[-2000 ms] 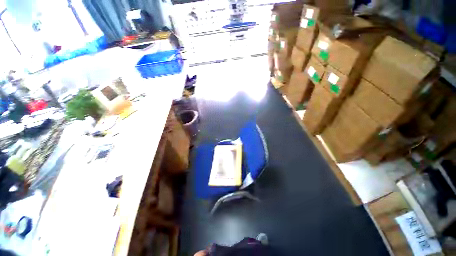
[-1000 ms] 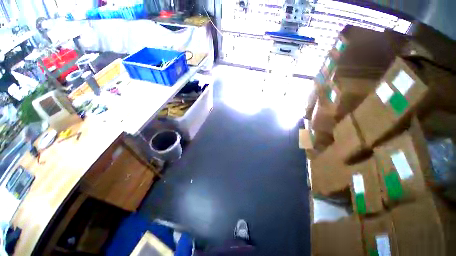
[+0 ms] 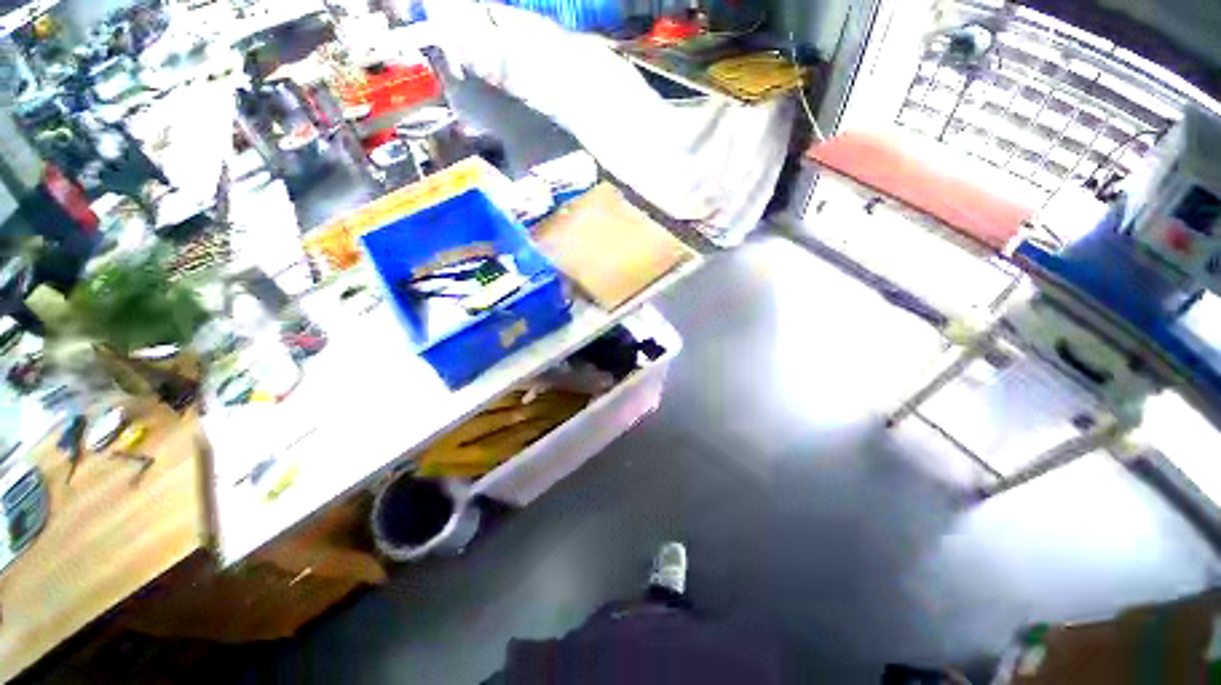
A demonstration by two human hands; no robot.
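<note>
Neither of my hands is in the picture. A blue plastic bin (image 3: 469, 351) stands nearest in front on the white bench top (image 3: 335, 426), with dark and pale items inside that are too blurred to name. A flat brown board (image 3: 612, 244) lies beside it at the bench corner. Below the bench edge, a white tub (image 3: 589, 452) holds yellow-brown strips and something black. A round bucket with a dark inside (image 3: 418, 514) stands next to the tub.
A wooden desk (image 3: 121, 535) is at the left, with a green plant (image 3: 127, 301) behind. A red-topped table (image 3: 924, 187) and a blue-topped machine table (image 3: 1125, 301) stand at the right. A cardboard box (image 3: 1125, 649) is at the lower right. My shoe (image 3: 670, 569) is on the grey floor.
The view has moved forward and turned right. The blue bin is nearer, the blue chair has left the picture, and the carton stack has mostly gone from the right side.
</note>
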